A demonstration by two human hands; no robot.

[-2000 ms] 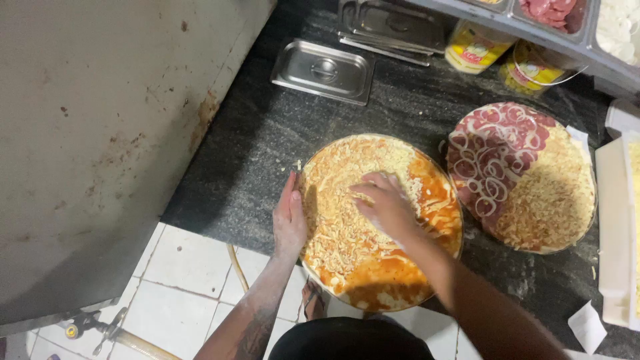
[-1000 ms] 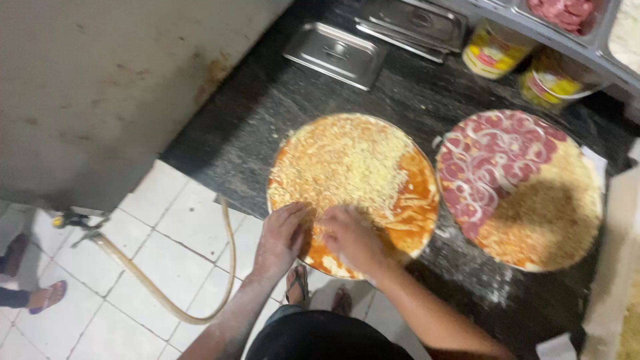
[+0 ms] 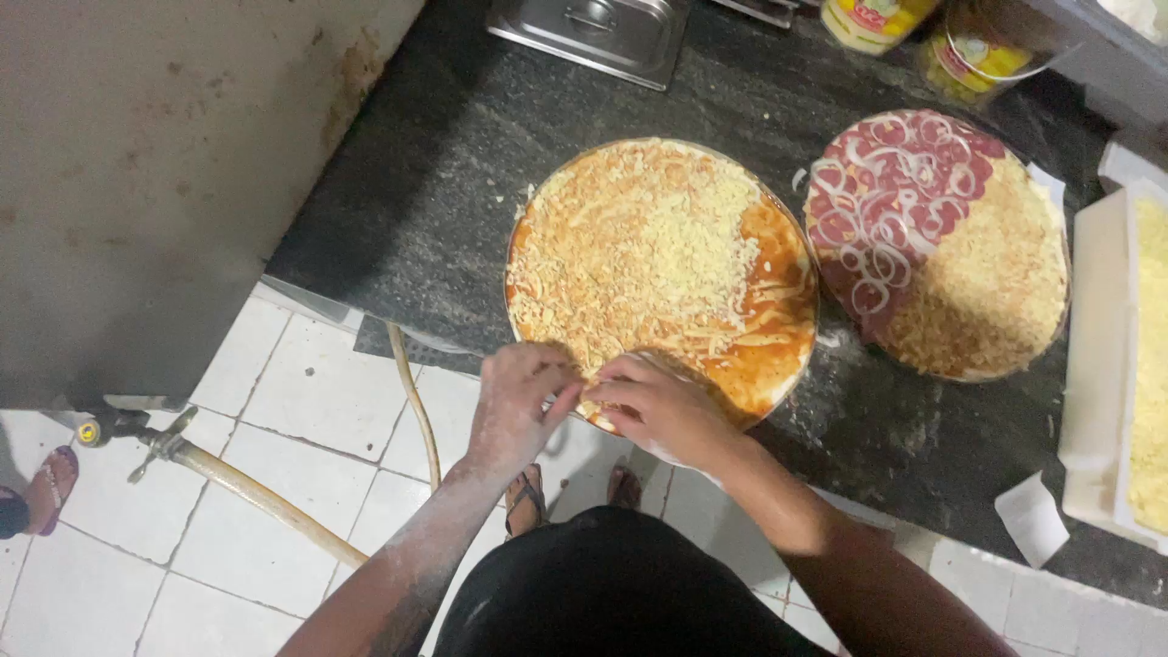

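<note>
A round pizza [image 3: 639,255] with tomato sauce and shredded cheese lies on the dark stone counter; bare sauce shows along its right side. At its near edge, my left hand [image 3: 525,392] has bent fingers close to the rim. My right hand [image 3: 662,406] meets it there, fingertips on the cheese by the rim; whether either holds a pinch of cheese cannot be told. To the right lies a second pizza [image 3: 995,274], half covered in sliced meat and onion rings [image 3: 899,182], the other half in shredded cheese.
A white tub [image 3: 1090,365] of shredded cheese stands at the right edge. A steel container lid [image 3: 593,36] and plastic buckets [image 3: 981,59] are at the back. White paper [image 3: 1031,520] lies near the front edge. A hose [image 3: 274,511] crosses the tiled floor; another person's foot [image 3: 50,488] is at far left.
Two seconds ago my right hand was over the pizza's middle and my left hand at its left rim; both have come together at the near edge. Cheese now covers more of the near left part.
</note>
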